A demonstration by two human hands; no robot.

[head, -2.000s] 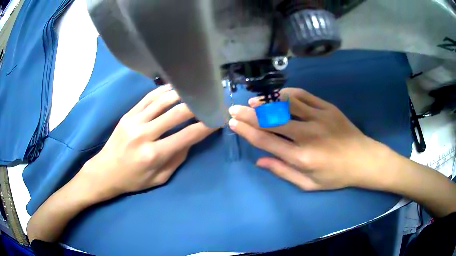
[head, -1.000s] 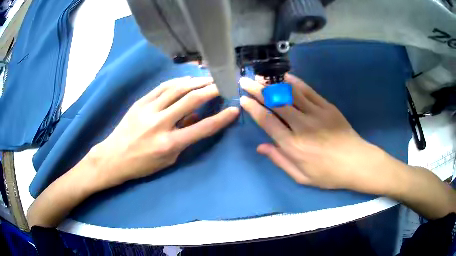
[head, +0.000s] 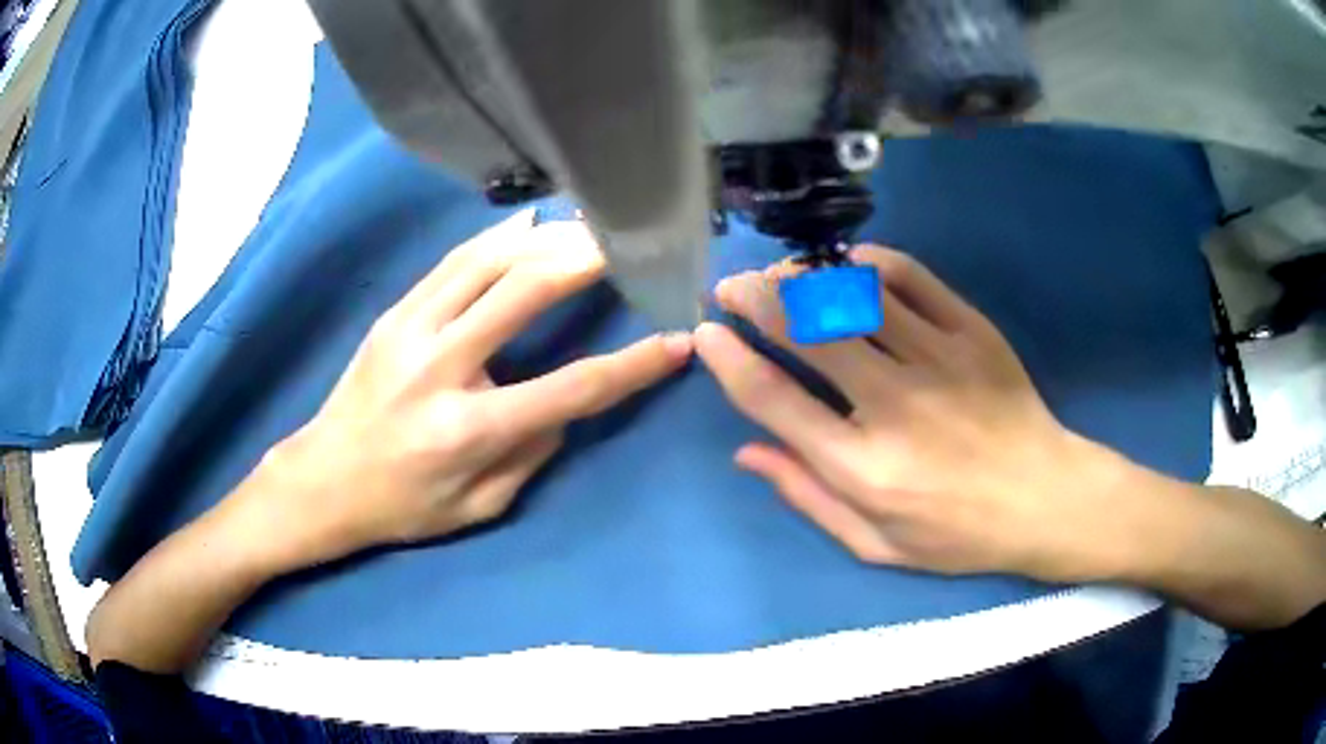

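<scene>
A large blue garment panel (head: 582, 552) lies flat under both hands. My left hand (head: 436, 400) rests palm down on it, fingers spread, the index fingertip beside the machine's needle area. My right hand (head: 931, 436) rests palm down on the panel's right part, its index fingertip close to the left one. Neither hand grips anything. The pale grey sewing machine head (head: 611, 131) hides the needle, the presser foot and some left fingertips. The blue attachment (head: 832, 304) hangs over the right fingers. The welt strip cannot be made out.
Stacked blue cut panels (head: 87, 233) lie at the left. The white table (head: 436, 690) shows along the front edge and upper left. A small black tool (head: 1233, 364) lies at the right, beside a printed scale. Dark sleeves show at both wrists.
Since two seconds ago the panel's front edge has moved away from me, baring the white table edge. The left fingers have shifted forward and spread; the left index fingertip now nearly meets the right one.
</scene>
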